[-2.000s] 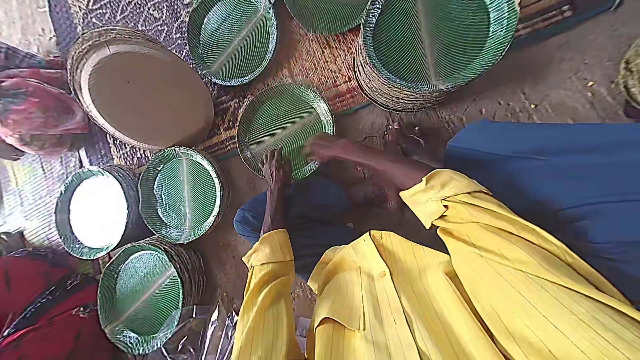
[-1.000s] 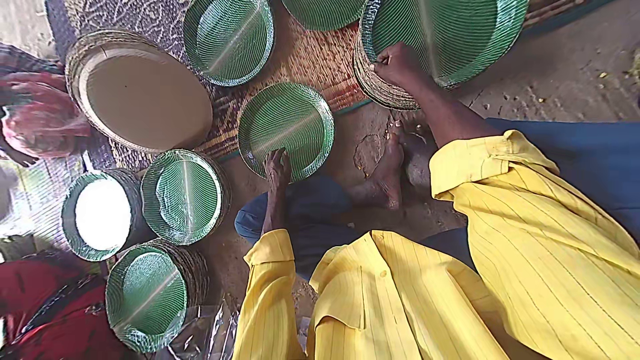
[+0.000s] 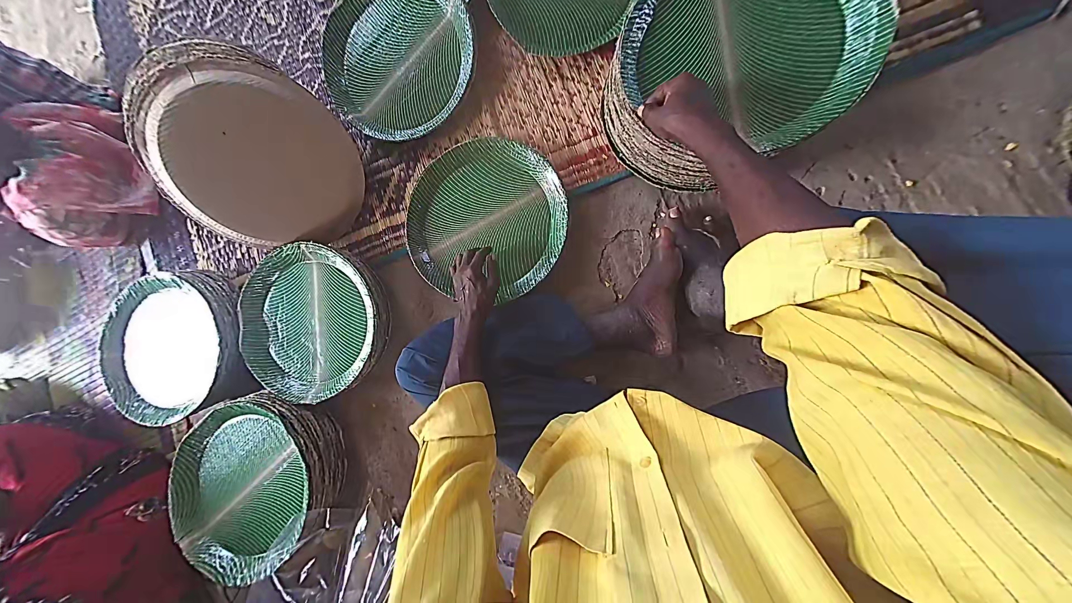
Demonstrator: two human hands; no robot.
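Note:
A round green leaf-patterned plate (image 3: 502, 201) lies in front of me at the mat's edge. My left hand (image 3: 475, 275) rests on its near rim, fingers spread a little; whether it grips the rim is not plain. At the upper right stands a tall stack of larger green plates (image 3: 779, 75) with brown undersides. My right hand (image 3: 682, 107) is at the left rim of that stack's top, its fingers curled; whether a plate is pinched between them cannot be seen.
Stacks of green plates (image 3: 314, 322) (image 3: 243, 486) and one with a bright glare (image 3: 172, 347) stand at left. Brown discs (image 3: 260, 151) lie behind them on the woven mat (image 3: 536, 100). More green plates (image 3: 398, 63) are at the top. Clear plastic (image 3: 335, 553) and red cloth (image 3: 92, 511) lie lower left.
My right hand has left the single plate, where it was two seconds ago, and moved up and right to the large stack. My left hand has stayed at the single plate's near rim.

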